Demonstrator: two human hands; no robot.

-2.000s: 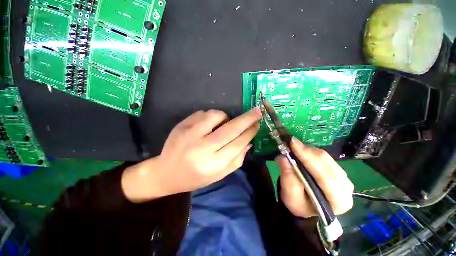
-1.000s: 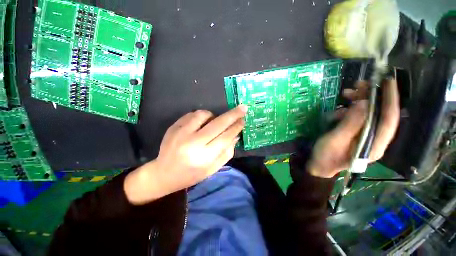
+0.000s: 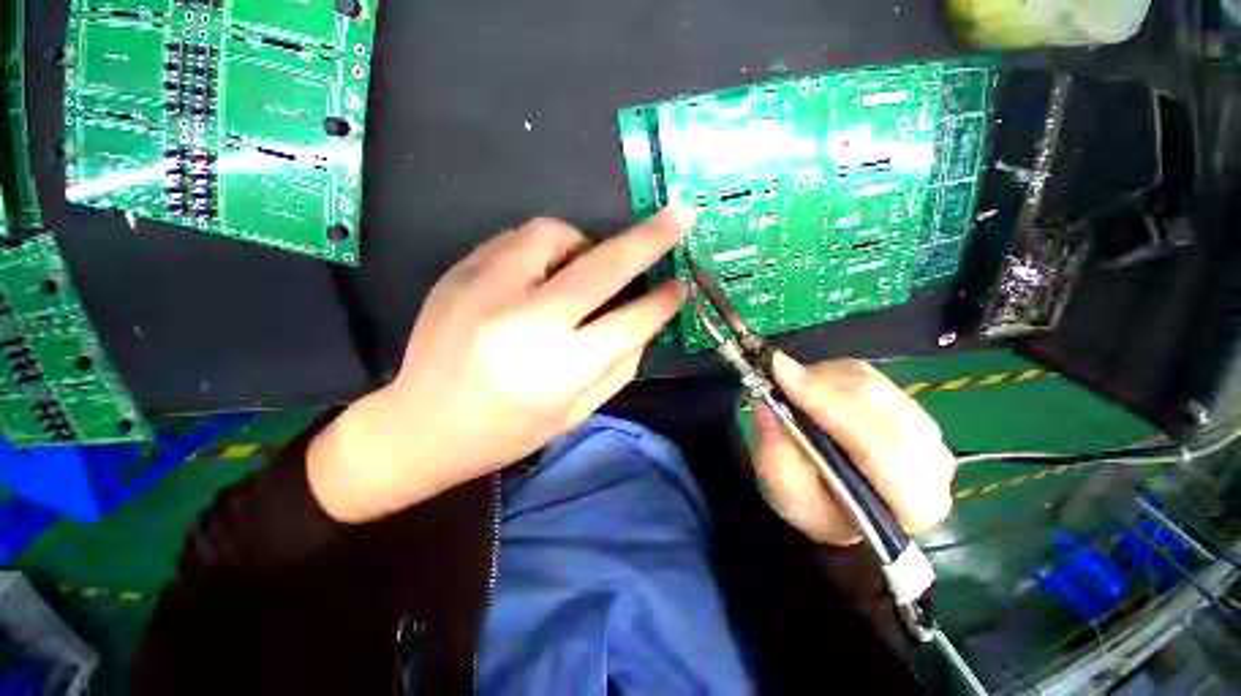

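Observation:
A green PCB panel [image 3: 817, 204] lies on the black mat, traces and pads up, with another green edge showing beneath it at the left. My right hand [image 3: 857, 456] holds the soldering iron [image 3: 830, 469] like a pen. The iron's tip is at the panel's lower left part, with the solder feed tube running along it. My left hand [image 3: 510, 347] rests its fingertips on the panel's left edge, beside the tip. Whether those fingers grip the edge or only press on it is hard to tell.
A panel with black components [image 3: 218, 123] lies at upper left, another [image 3: 61, 347] at far left. A yellowish pot [image 3: 1048, 16] is cut off at the top right. A tray with solder scraps [image 3: 1028, 279] stands right of the panel. Blue bins [image 3: 1089, 571] are below the bench.
The iron has come back from the yellowish pot to the panel's left part. My left hand stays at the panel's left edge. The view has shifted, so the pot is now mostly out of frame.

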